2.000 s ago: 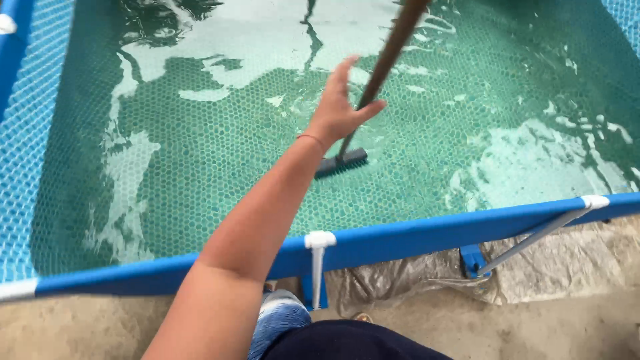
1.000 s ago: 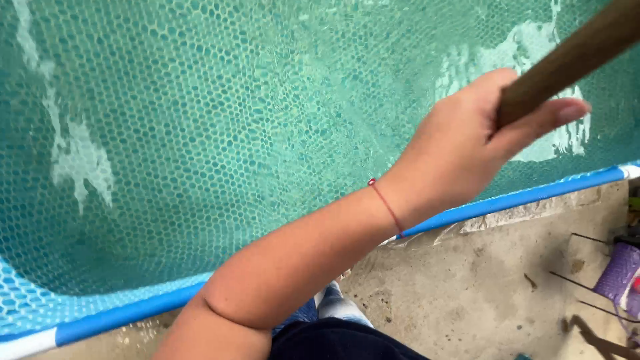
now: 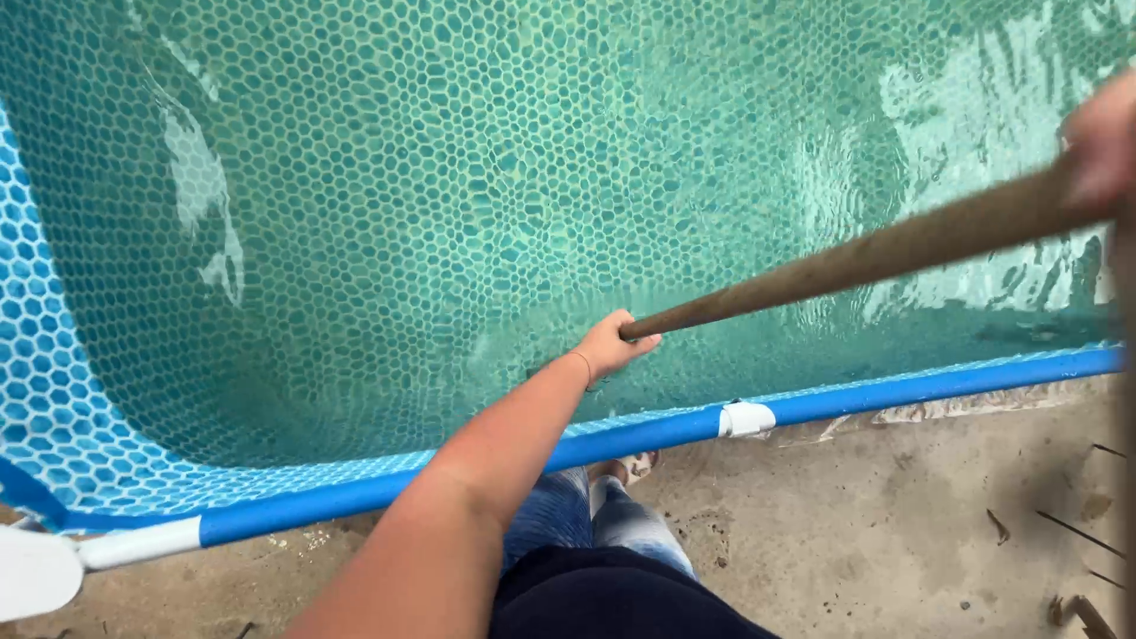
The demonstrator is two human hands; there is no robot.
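My left hand (image 3: 617,344) grips a long brown pole (image 3: 825,264) low down, just above the pool water near the front rail. At the right edge my right hand (image 3: 1100,146), blurred and partly cut off, is closed around the upper part of the same pole. The pole slants from upper right to lower left. Its far end is hidden behind my left hand and forearm. Under both hands lies the water of a frame pool (image 3: 497,169) with a honeycomb-patterned liner.
A blue pool rail (image 3: 825,399) with a white joint (image 3: 746,419) crosses in front of my legs. A white corner fitting (image 3: 40,572) is at lower left. Concrete floor (image 3: 799,532) lies outside, with thin dark rods (image 3: 1080,532) at right.
My left hand was open beside the pole two seconds ago and is now closed on it. The brush head seen earlier at the pole's end is out of sight. My right hand has come into view.
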